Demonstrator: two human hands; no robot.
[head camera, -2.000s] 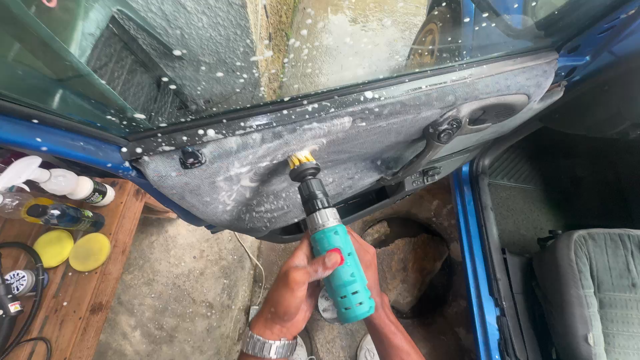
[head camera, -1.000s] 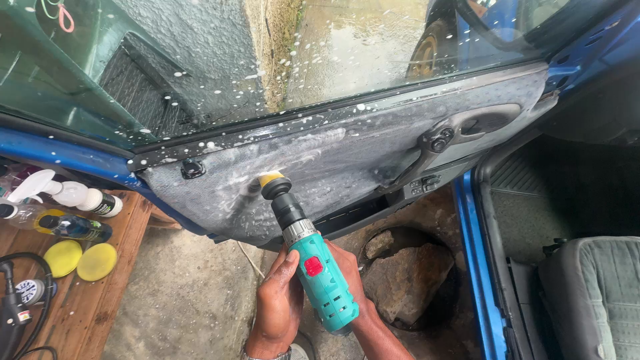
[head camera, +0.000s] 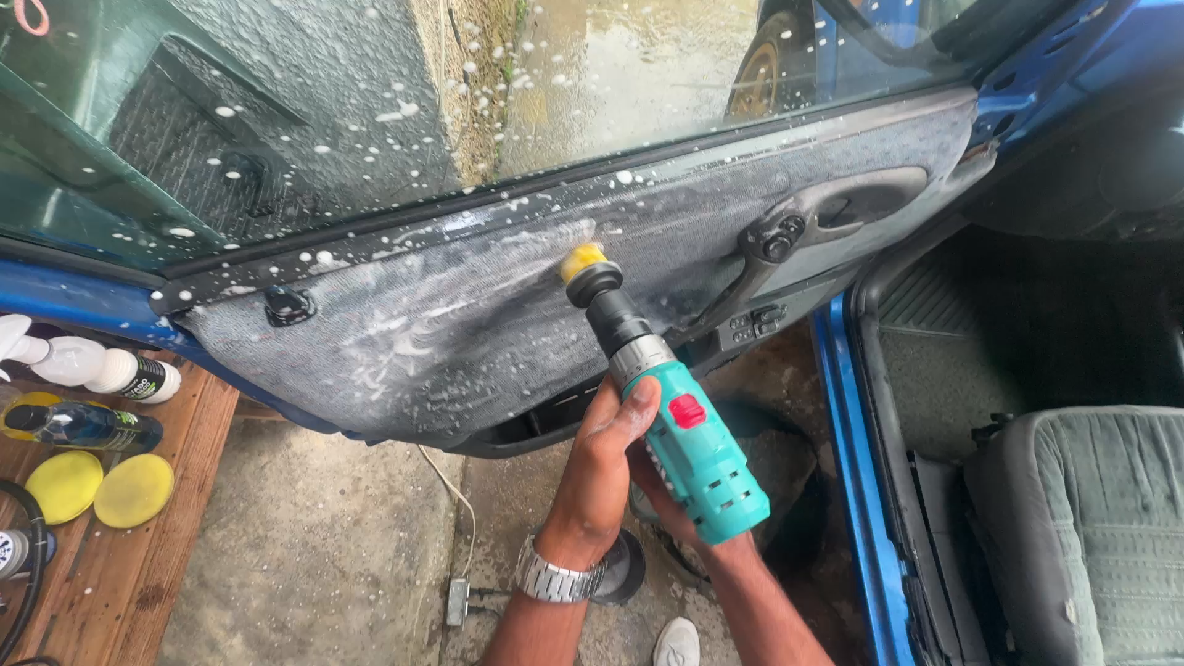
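A teal cordless drill (head camera: 708, 453) with a yellow brush (head camera: 584, 262) in its chuck points up and left. The bristles touch the grey fabric door panel (head camera: 481, 324) of a blue car, left of the door pull handle (head camera: 740, 277). White foam (head camera: 398, 347) streaks the panel left of the brush. My left hand (head camera: 601, 462), with a metal watch on the wrist, is closed around the front of the drill body. Beneath the drill, my right hand (head camera: 661, 495) grips it, its fingers mostly hidden by the body.
Foam drops dot the window glass (head camera: 398, 111). On a wooden bench (head camera: 185, 490) at left lie a white spray bottle (head camera: 92, 365), a dark bottle (head camera: 92, 425), yellow round pads (head camera: 134, 490) and a black hose. A grey car seat (head camera: 1091, 527) is at right; a cable with a small box (head camera: 458, 601) lies on the ground.
The brush has moved right and up along the panel, from the foamy patch toward the handle. Both hands have stayed on the drill.
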